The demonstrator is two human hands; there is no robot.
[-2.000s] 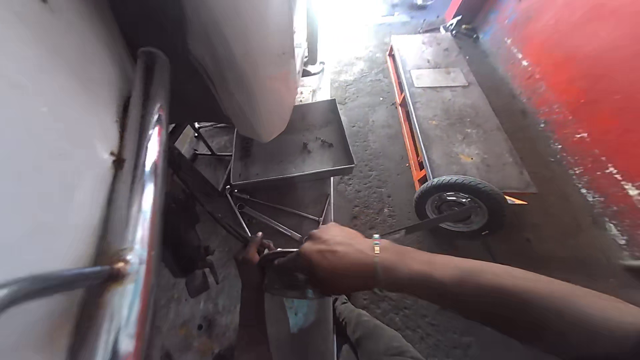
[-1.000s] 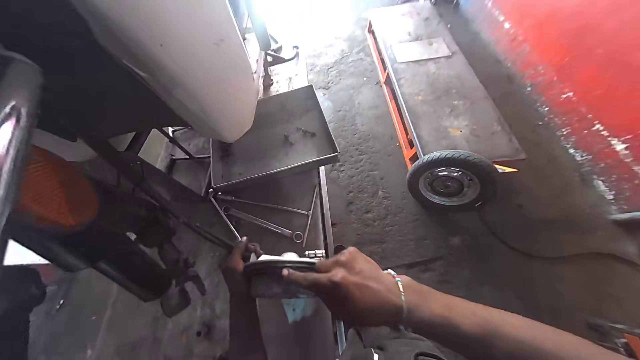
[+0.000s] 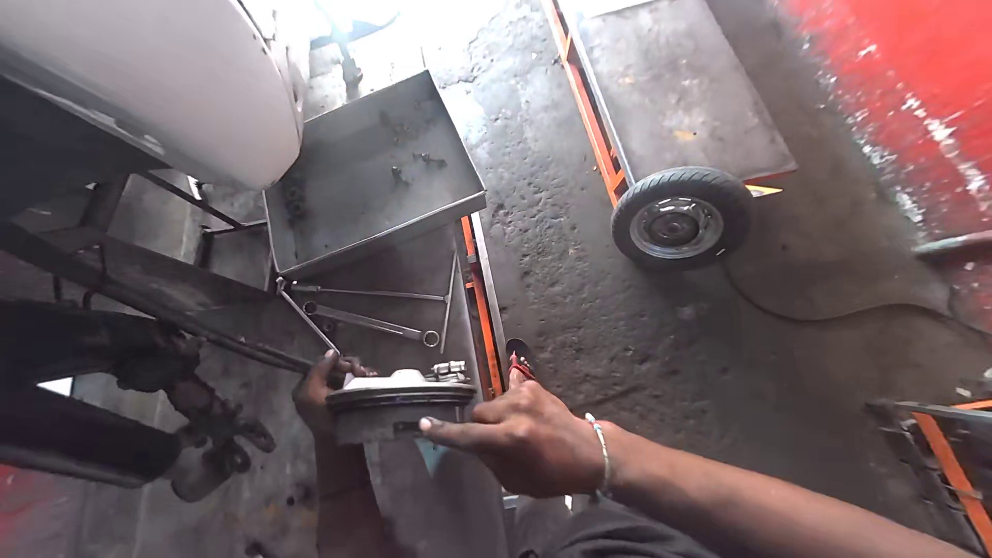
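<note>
A round metal part with dark grooved edges, which looks like a brake drum or hub plate (image 3: 399,403), is held up in front of me. My left hand (image 3: 322,391) grips its left edge, with the fingers partly hidden behind it. My right hand (image 3: 527,438) is at its right side, the index fingertip on the dark lower face and the other fingers curled. A small bright metal fitting (image 3: 448,372) shows just behind the part's top edge. Beyond my hands lie a ring spanner (image 3: 372,320) and a T-handle wrench (image 3: 372,293) on the metal bench.
A metal tray (image 3: 380,178) with small dark parts stands ahead on the bench. A white scooter body panel (image 3: 170,85) overhangs at the upper left. To the right, a wheel with a tyre (image 3: 682,218) leans against a low orange-framed platform (image 3: 682,93), near a red wall (image 3: 938,85).
Two seconds ago my right hand covered the round part; now it is at the right side, index finger extended, and more of the part shows. The view has shifted.
</note>
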